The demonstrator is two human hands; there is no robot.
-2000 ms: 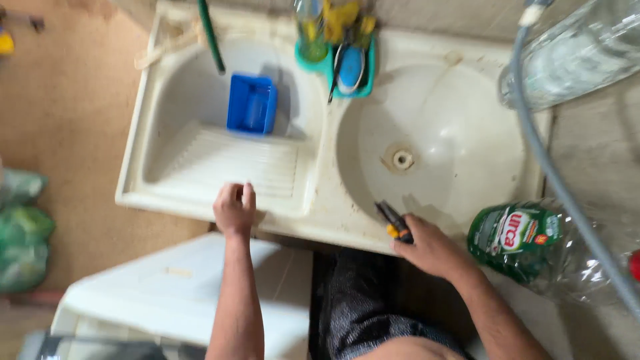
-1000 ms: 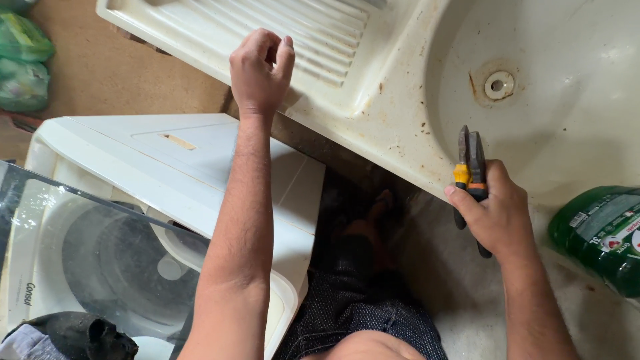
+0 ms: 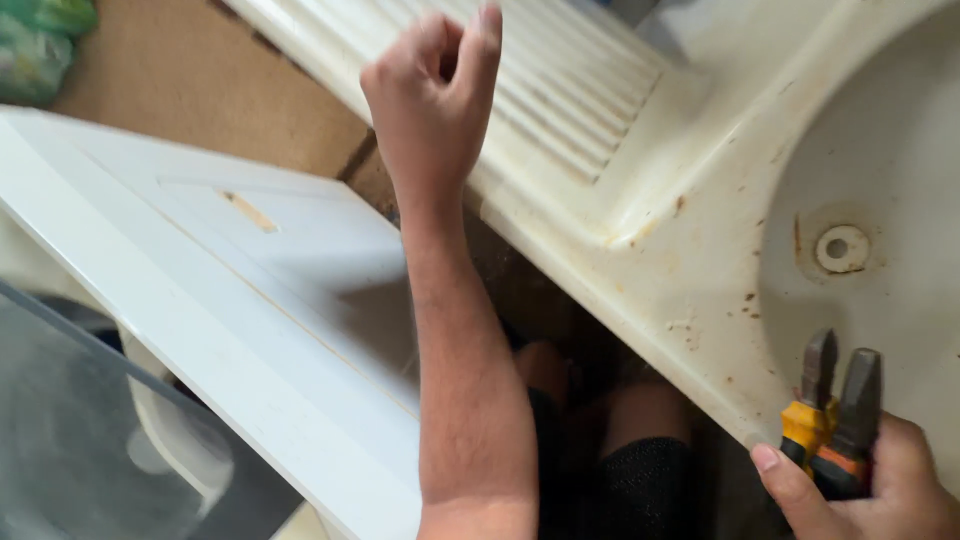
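Observation:
Two pairs of pliers are in my right hand [image 3: 862, 487] at the lower right: one [image 3: 819, 375] has yellow and black handles, the other [image 3: 859, 397] has orange and black handles. Their dark metal jaws point up over the rim of the round sink basin. My left hand [image 3: 435, 82] is raised at the top centre, fingers curled and thumb up, above the edge of the ribbed washboard [image 3: 570, 112] of the cream laundry sink [image 3: 652, 262]. Whether anything is inside the curled fingers cannot be seen.
The round basin [image 3: 915, 187] has a drain fitting [image 3: 842, 249] and brown stains. At left stands a white washing machine [image 3: 300, 300] with a dark see-through lid [image 3: 90, 435]. Green plastic bags [image 3: 37, 52] lie on the brown floor [image 3: 202, 90]. A gap separates sink and machine.
The view has moved closer to the sink edge and washing machine. My right hand keeps hold of the pliers. My left hand stays curled near the washboard. The green bottle seen earlier is out of view.

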